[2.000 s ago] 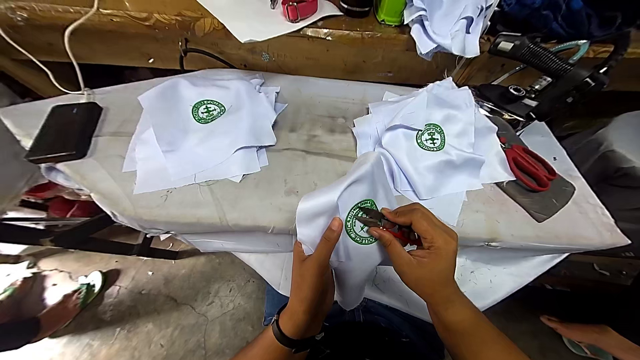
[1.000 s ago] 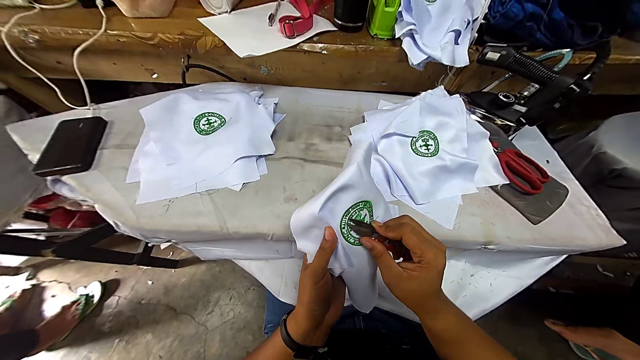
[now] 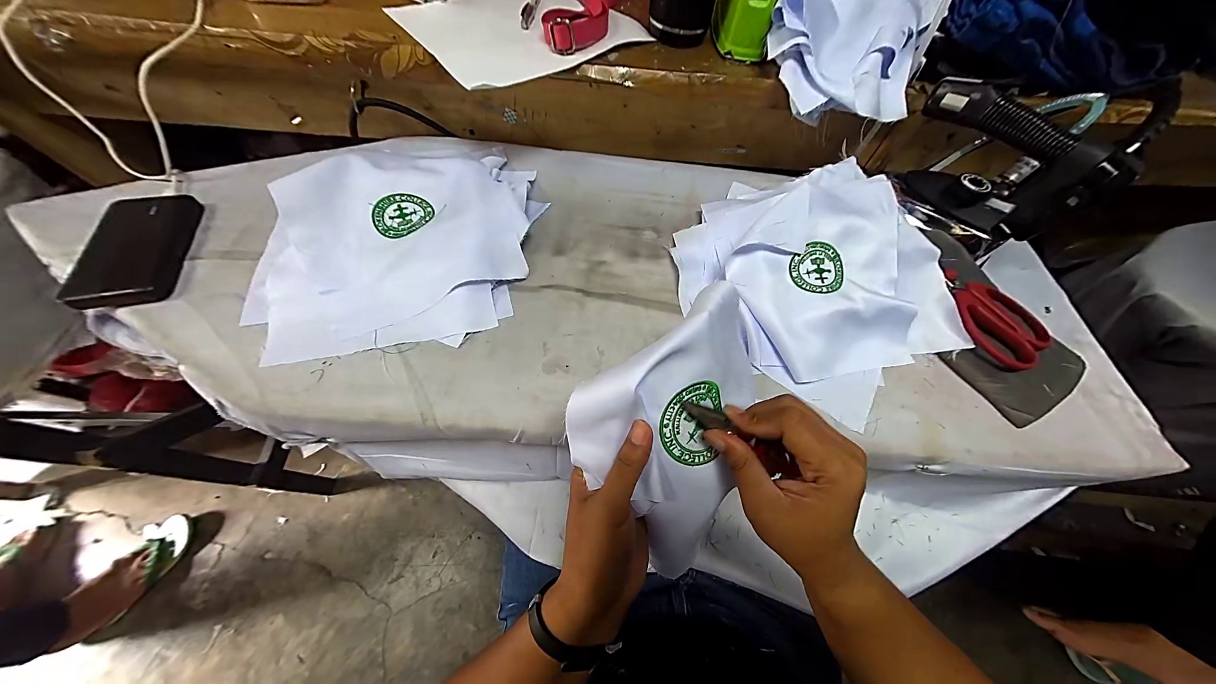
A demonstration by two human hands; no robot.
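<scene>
My left hand (image 3: pixel 608 522) grips the lower left of a white fabric piece (image 3: pixel 617 389) bearing a round green embroidered emblem (image 3: pixel 691 424), its thumb on top and the other fingers behind the cloth. Small snips with red handles (image 3: pixel 777 459) are in my right hand (image 3: pixel 803 475), their dark tip over the emblem; whether the blades are apart cannot be told. Just beyond, at the right, lies a stack of white embroidered pieces (image 3: pixel 836 323), which the held cloth touches. A second such stack (image 3: pixel 399 256) rests on the left of the cloth-covered board (image 3: pixel 608 351).
Red-handled scissors (image 3: pixel 1002 328) lie on a grey pad (image 3: pixel 1035 389) at the right, near a black iron-like device (image 3: pixel 1026 180). A black power bank (image 3: pixel 135 249) with a white cable sits far left. Behind runs a wooden bench (image 3: pixel 589 104). Another person's foot (image 3: pixel 152 560) shows lower left.
My right hand and the snips' tip have shifted slightly over the emblem. Both hands keep hold of the cloth and snips. The two stacks stay where they were.
</scene>
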